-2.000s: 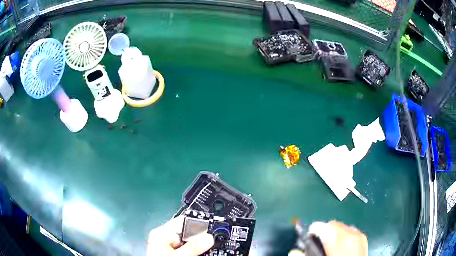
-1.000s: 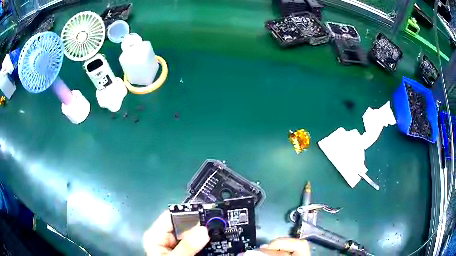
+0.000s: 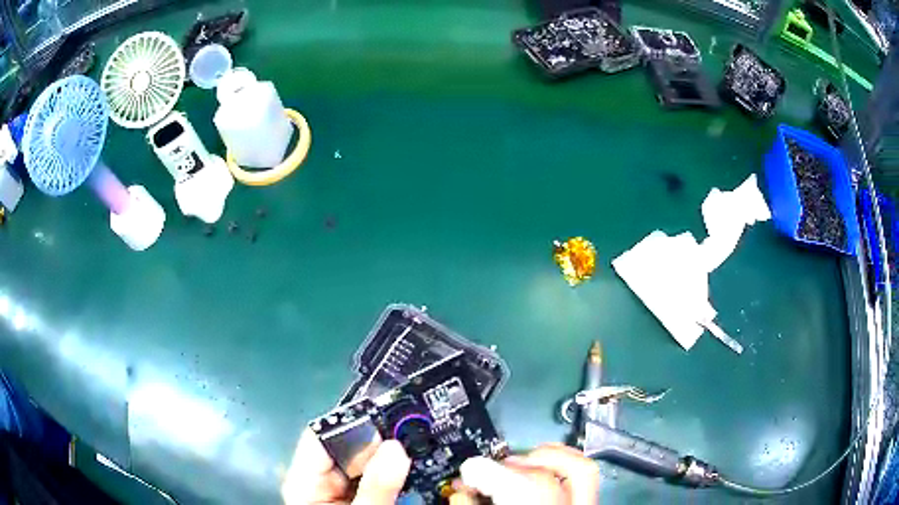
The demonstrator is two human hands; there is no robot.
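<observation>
My left hand point(image 3: 345, 475) grips the left side of a black circuit board point(image 3: 458, 419) with a silver patch and a round dark lens point(image 3: 412, 431) with a purplish ring. My right hand point(image 3: 537, 475) is at the board's lower right edge, its fingers on the board. The board is tilted and held over an open black housing shell point(image 3: 399, 345), which shows behind it. The board's lower part is hidden by my fingers and cut off by the frame edge.
A grey air tool point(image 3: 631, 449) with a brass tip and cord lies right of my right hand. Beyond are amber tape point(image 3: 576, 260), white cloth point(image 3: 665, 286), a blue screw bin point(image 3: 810, 192), and part-assembled units point(image 3: 572, 41). Fans point(image 3: 65, 135) and a white bottle point(image 3: 252, 123) stand at left.
My right hand has left the air tool, which now lies on the mat, and has moved onto the board. The board has turned and tilted in my left hand.
</observation>
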